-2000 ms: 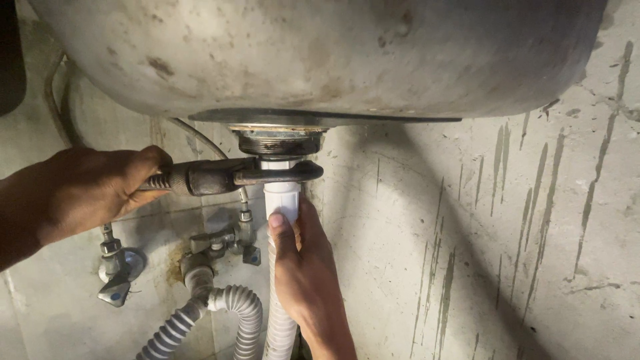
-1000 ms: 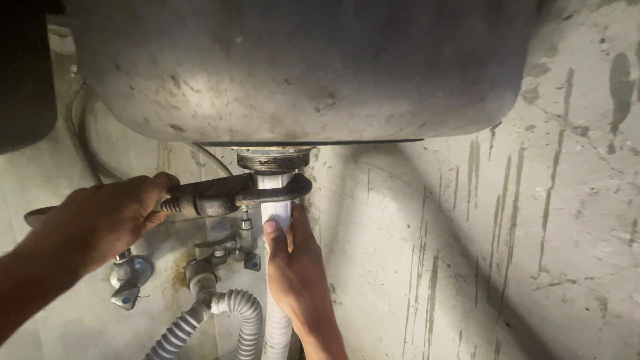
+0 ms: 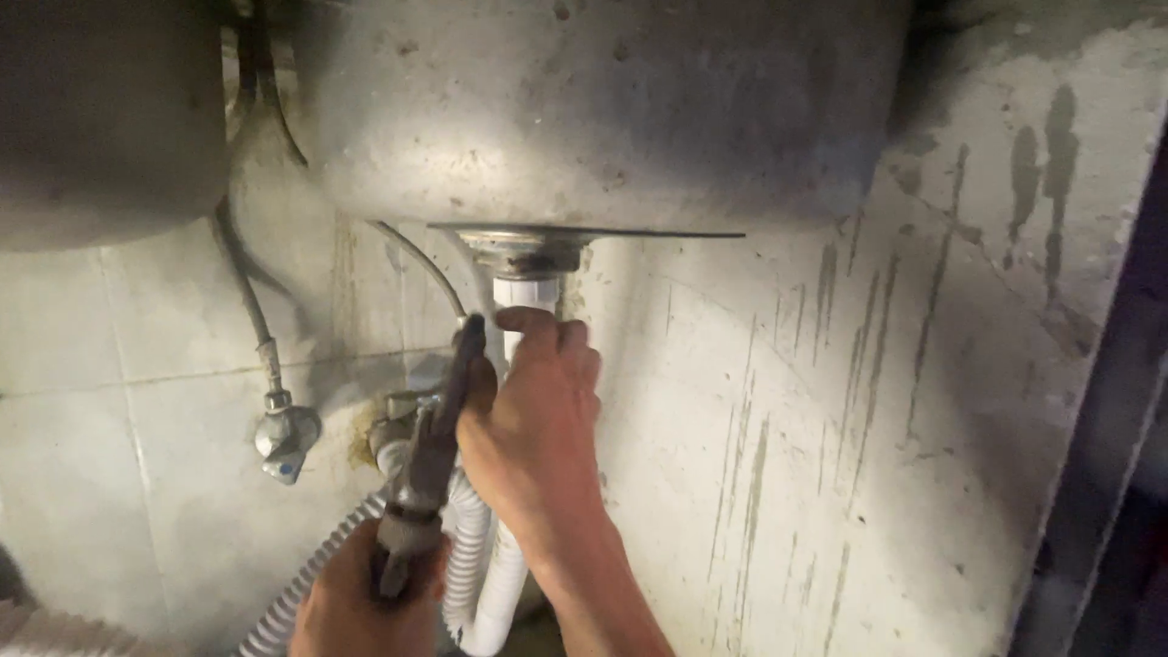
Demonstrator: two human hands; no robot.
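Note:
Low in the head view, my left hand (image 3: pixel 365 593) grips the handle of a dark metal wrench (image 3: pixel 433 456), whose head points up beside my other hand. My right hand (image 3: pixel 538 401) is raised in front of the white plastic drain pipe (image 3: pixel 526 292), fingers curled near its upper part; whether they grip the pipe cannot be told. Above them, the metal drain fitting (image 3: pixel 525 251) sits under the steel sink basin (image 3: pixel 593 119). A white corrugated hose (image 3: pixel 467 547) runs down behind both hands.
A second sink basin (image 3: pixel 100 119) is at the upper left. An angle valve (image 3: pixel 285 438) with a braided hose (image 3: pixel 246 283) stands on the tiled wall. More valve fittings (image 3: pixel 392 433) lie behind the wrench. A stained wall (image 3: pixel 776 411) extends right to a dark upright edge (image 3: pixel 1095 456).
The wrench has come off the top of the pipe and down, turned from level to upright, with my left hand lower. My right hand's fingers have shifted around in front of the pipe.

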